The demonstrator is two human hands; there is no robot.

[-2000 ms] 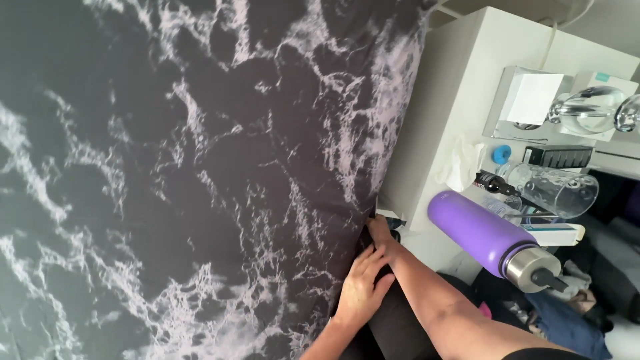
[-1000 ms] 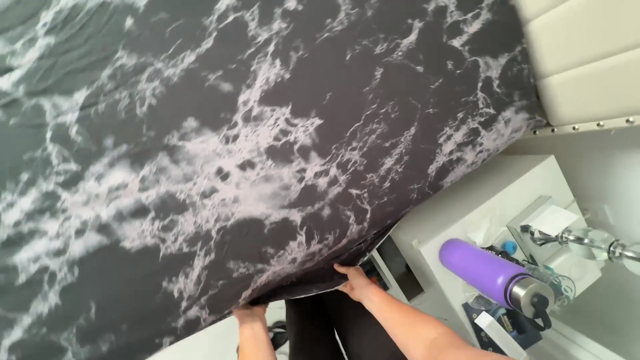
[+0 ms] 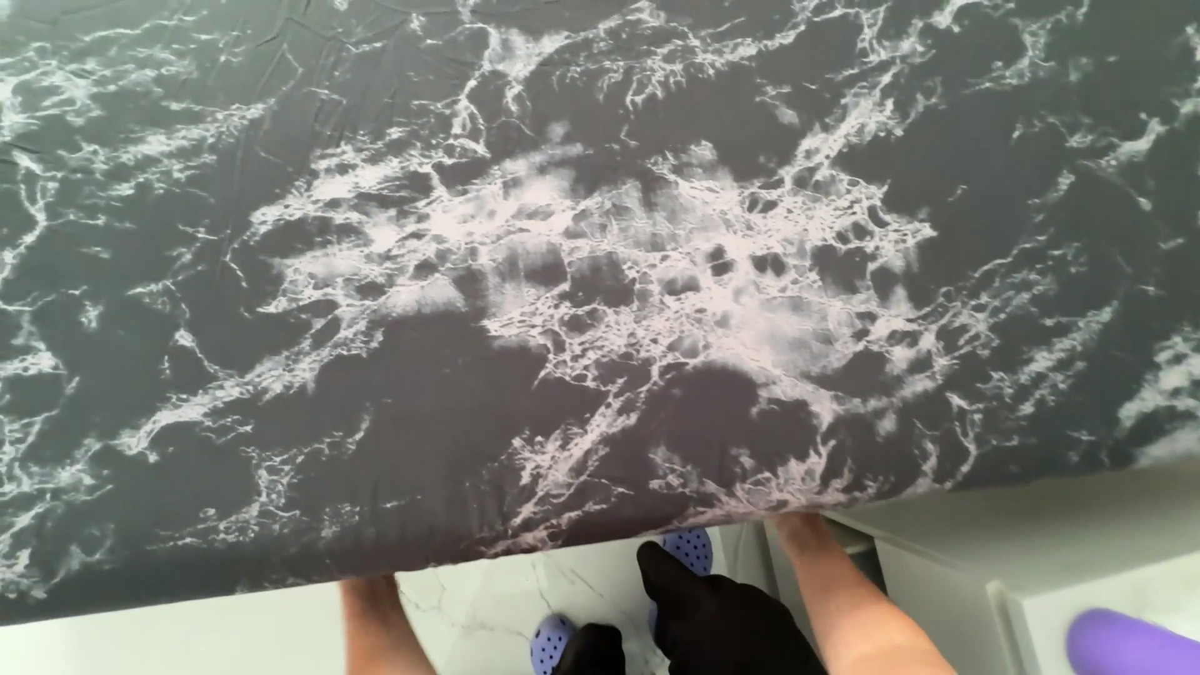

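Note:
A dark fitted sheet with a white marble pattern (image 3: 600, 281) covers the mattress and fills most of the view, with small wrinkles at the upper left. My left hand (image 3: 367, 583) reaches under the sheet's near edge, left of centre; only the wrist and forearm show. My right hand (image 3: 797, 521) goes under the same edge further right, its fingers also hidden. Whether either hand grips the cloth cannot be seen.
Below the edge are a white marble-look floor (image 3: 487, 600) and my blue perforated clogs (image 3: 551, 641). A white nightstand (image 3: 947, 591) stands at the right, with a purple bottle (image 3: 1134, 645) on it. A white bed side panel (image 3: 169, 637) runs along the lower left.
Both hands were visible at the sheet's edge a second ago and are now beneath it, further apart. The view has turned away from the headboard and nightstand.

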